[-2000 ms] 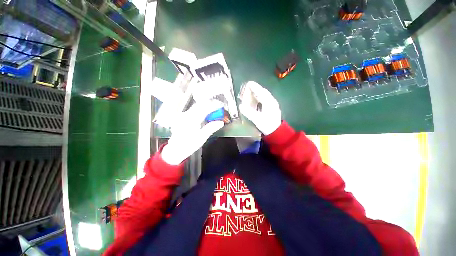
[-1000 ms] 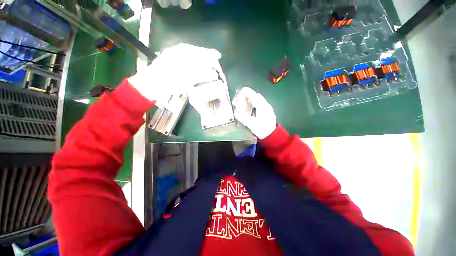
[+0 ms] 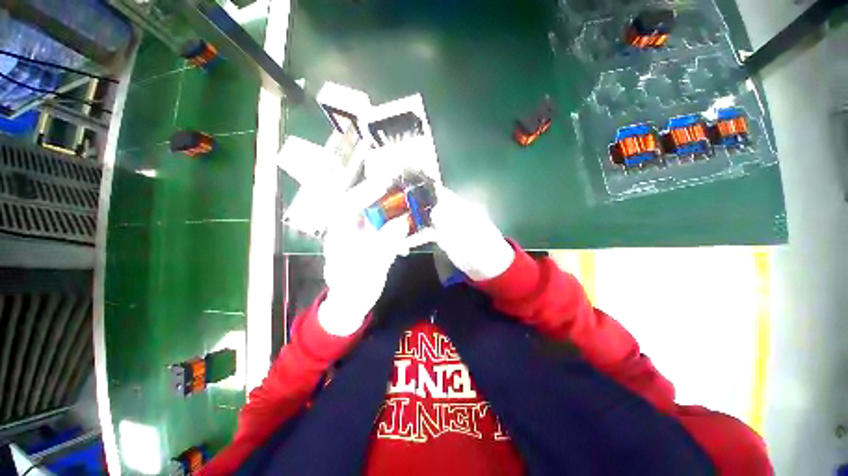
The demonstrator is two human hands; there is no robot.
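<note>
My left hand (image 3: pixel 358 265), in a white glove washed out by glare, holds a blue-and-orange wound coil (image 3: pixel 391 203) over the lower end of the upright white fixture block (image 3: pixel 424 139). My right hand (image 3: pixel 465 231), also white-gloved, is close on the right, its fingertips around a dark blue piece (image 3: pixel 420 206) against the coil. I cannot tell whether this is part of the same coil. A second white fixture block (image 3: pixel 346 125) stands tilted to the left. Glare and fingers hide the contact points.
A loose dark coil (image 3: pixel 533 125) lies right of the fixtures. The clear blister tray (image 3: pixel 642 191) at far right holds three blue-orange coils and a darker one. At left, the green conveyor (image 3: pixel 177 256) carries several coils beyond a pale rail (image 3: pixel 267 186). A dark bar (image 3: pixel 246 48) crosses above.
My left hand has come back from over the fixtures to their near end, now with a coil. My right hand has moved slightly left, meeting it. Conveyor coils have shifted.
</note>
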